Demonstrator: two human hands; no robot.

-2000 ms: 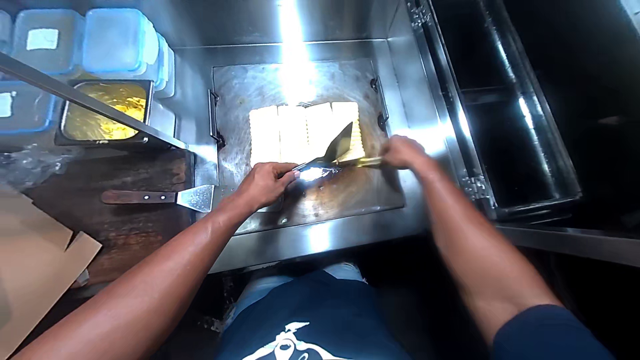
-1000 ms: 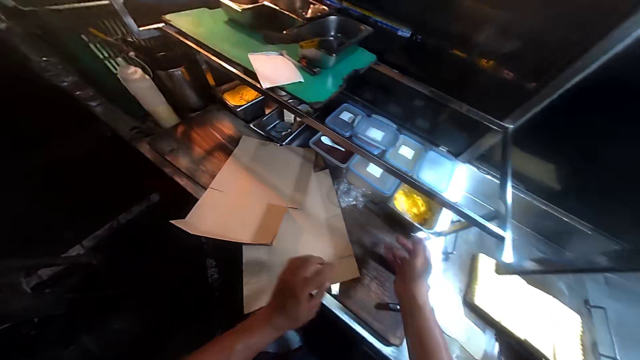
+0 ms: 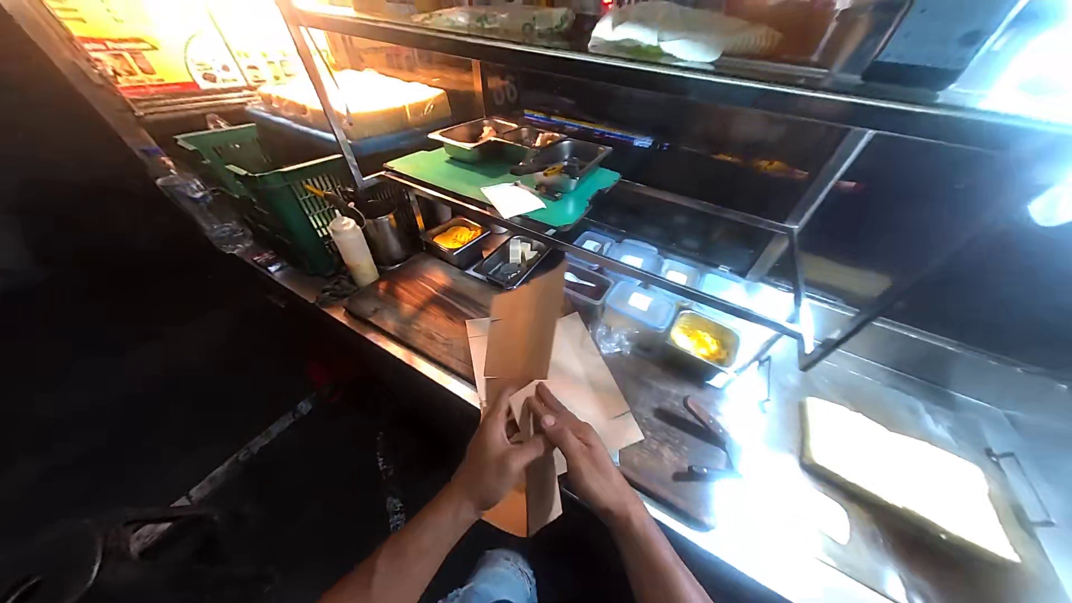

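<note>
A brown cardboard sheet with folded sides (image 3: pixel 521 331) stands raised before me, gripped from both sides at its near part. My left hand (image 3: pixel 502 448) pinches its left edge and a folded flap; my right hand (image 3: pixel 578 444) presses the flap from the right, thumbs close together. Under it, more flat cardboard (image 3: pixel 599 385) lies on the wooden board. To the right, the handle of a spatula (image 3: pixel 705 417) and a second dark handle (image 3: pixel 708 473) rest on the dark board. Bread slabs (image 3: pixel 904 477), overexposed, lie on the steel griddle (image 3: pixel 1005 419).
Left of the cardboard are a wooden board (image 3: pixel 419 310), a squeeze bottle (image 3: pixel 353 251) and a green crate (image 3: pixel 285 201). Behind stand a pan of yellow food (image 3: pixel 703 337), lidded plastic tubs (image 3: pixel 639 305) and a metal shelf frame (image 3: pixel 670 289). A green cutting board (image 3: pixel 452 177) holds metal pans.
The view has swung left from the griddle. Two seconds ago both hands held metal tools over the bread; now both hold cardboard, which lay flat on the counter one second ago.
</note>
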